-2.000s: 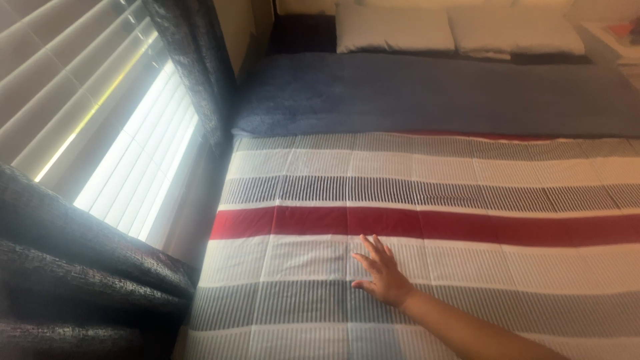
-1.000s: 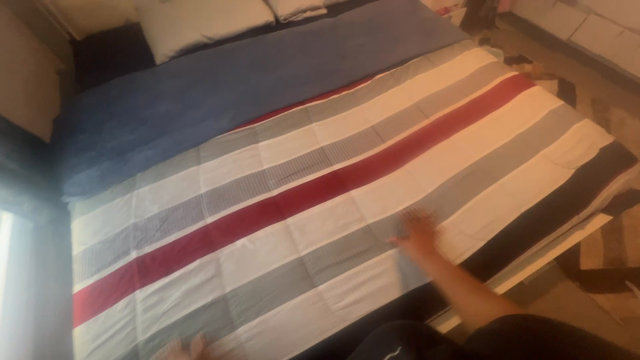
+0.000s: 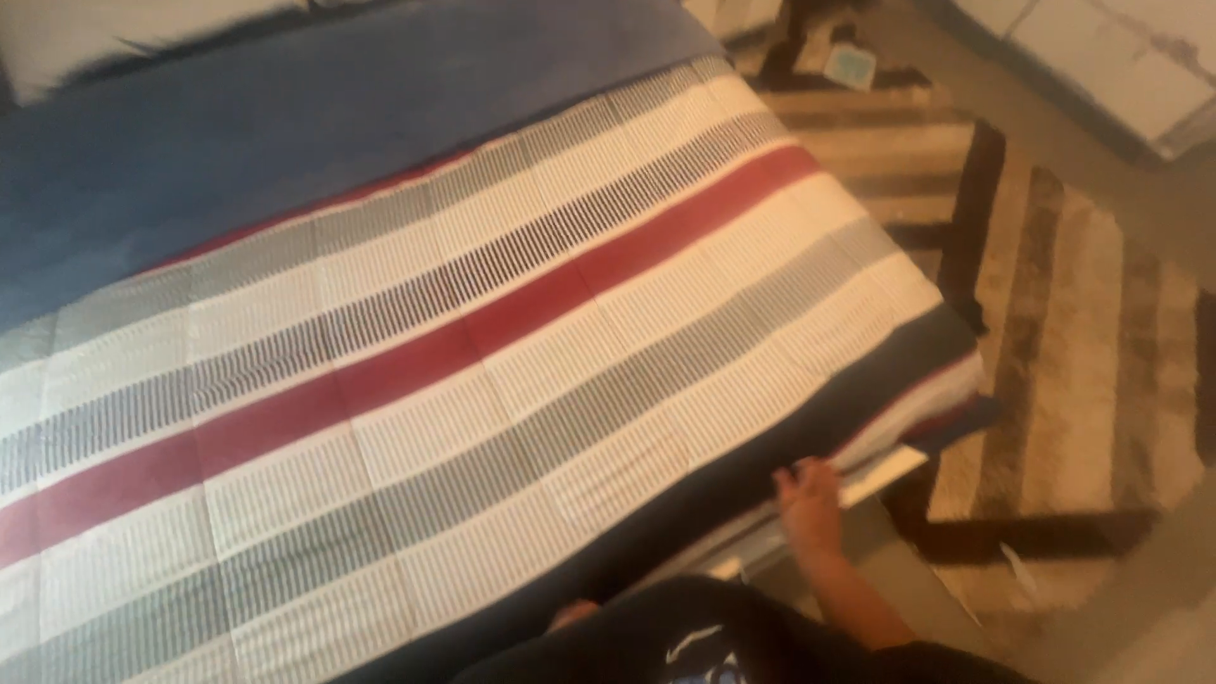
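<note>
A striped comforter [image 3: 532, 332] in white, grey, red and black covers the bed, with a blue blanket [image 3: 285, 123] across it farther up. My right hand [image 3: 807, 499] is at the comforter's dark edge on the near side of the bed, fingers bent over the edge; blur hides whether they grip it. My left hand [image 3: 573, 615] shows only in small part at the same edge, lower and to the left, mostly hidden by my dark clothing, so its hold cannot be told.
A pale bed frame rail [image 3: 883, 475] shows under the comforter beside my right hand. A brown and beige patterned rug [image 3: 1054, 361] lies on the floor at the right. White drawers [image 3: 1102, 66] stand at the upper right, and a pale pillow [image 3: 76, 47] lies at the upper left.
My right hand has moved from over the comforter's striped top to its near edge. The view has swung right, toward the bed's corner and the rug.
</note>
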